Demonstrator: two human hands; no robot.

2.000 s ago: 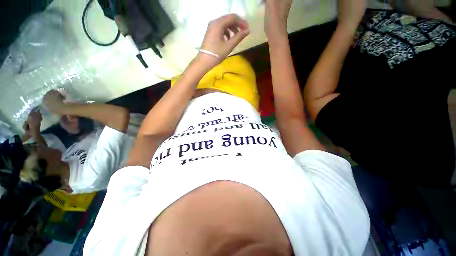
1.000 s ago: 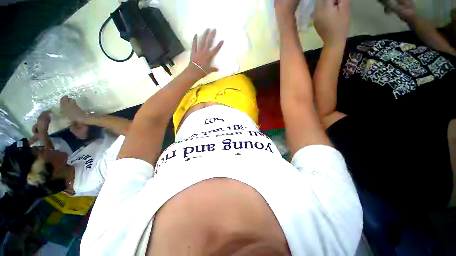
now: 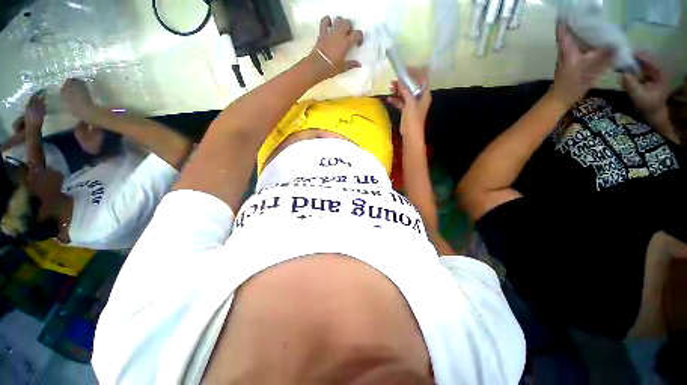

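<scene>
My left hand (image 3: 339, 46) lies palm down at the edge of a pale, soft white sheet (image 3: 370, 54) on the bench, fingers a little apart; no object shows in it. My right hand (image 3: 413, 96) is near the bench's front edge and holds a slim silver stick (image 3: 403, 71) by its near end. The stick points away from me, its far end over the white sheet. The black device (image 3: 252, 26) stands left of my left hand, with dark prongs toward me.
A black cord (image 3: 181, 31) loops left of the device. Clear plastic (image 3: 71, 56) lies at the far left, by a neighbour's hands. Several silver sticks (image 3: 497, 22) lie at the upper right. The right neighbour (image 3: 576, 64) holds a white wrapped item (image 3: 599, 34).
My right hand has come back from the far right and now shows the silver stick. My left hand has moved right and forward onto the sheet. The right neighbour's hands have moved right.
</scene>
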